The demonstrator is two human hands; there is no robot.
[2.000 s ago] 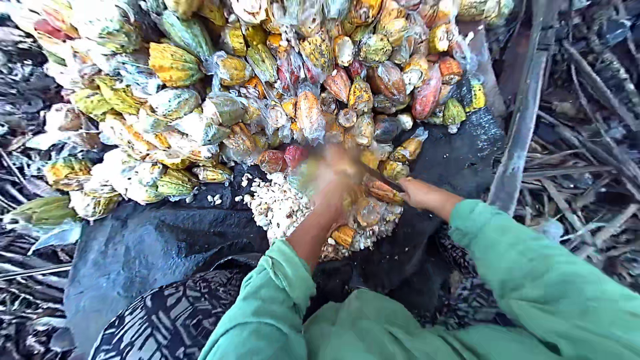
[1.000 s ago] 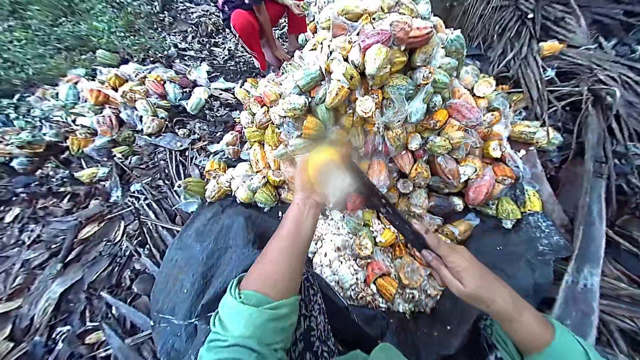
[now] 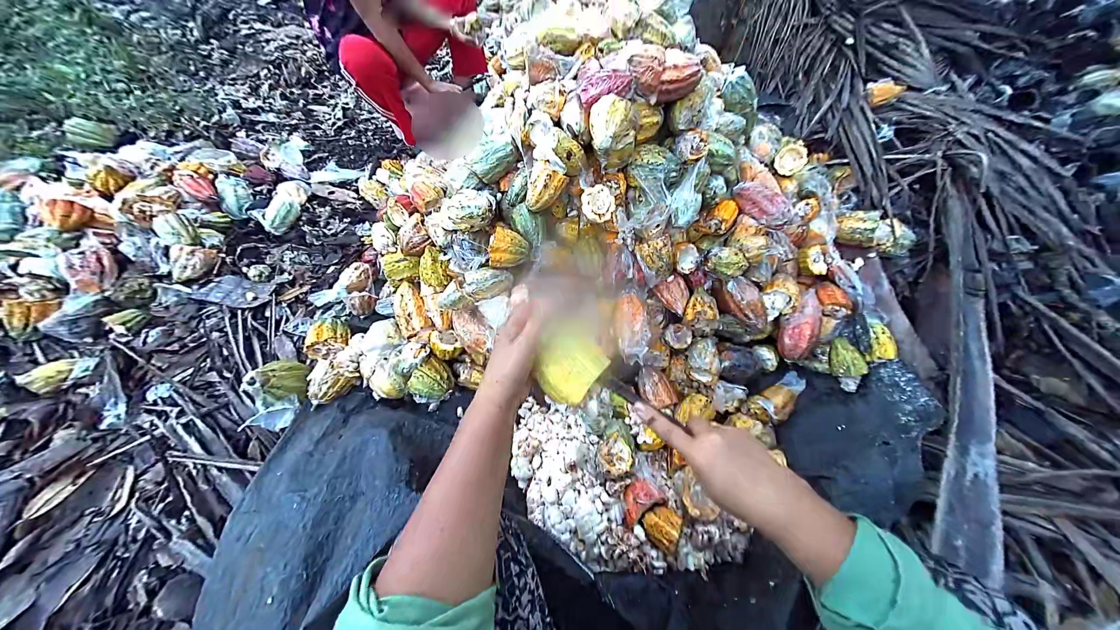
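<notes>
My left hand [image 3: 518, 346] holds a yellow cacao pod [image 3: 569, 367] in front of the big heap, its upper part blurred. In my right hand [image 3: 713, 451] is the handle of a dark blade [image 3: 623, 391], whose front end reaches the pod's lower right side; the exact contact is too blurred to tell. Below both hands lies a pile of white wet cacao beans [image 3: 569, 481] on a dark plastic sheet [image 3: 324, 507], with pieces of husk [image 3: 662, 528] on its right part. The heap of cacao pods [image 3: 612, 131], many wrapped in clear plastic, rises just beyond.
Another person [image 3: 394, 52] in red trousers crouches behind the heap at the upper left. A second spread of pods [image 3: 149, 210] lies on leaf litter at the left. Dry palm fronds [image 3: 849, 105] and a long grey stalk [image 3: 967, 420] lie at the right.
The view has tilted up and now takes in the crouching person. Since a second ago, my left hand and the pod it holds have come lower, over the near edge of the heap.
</notes>
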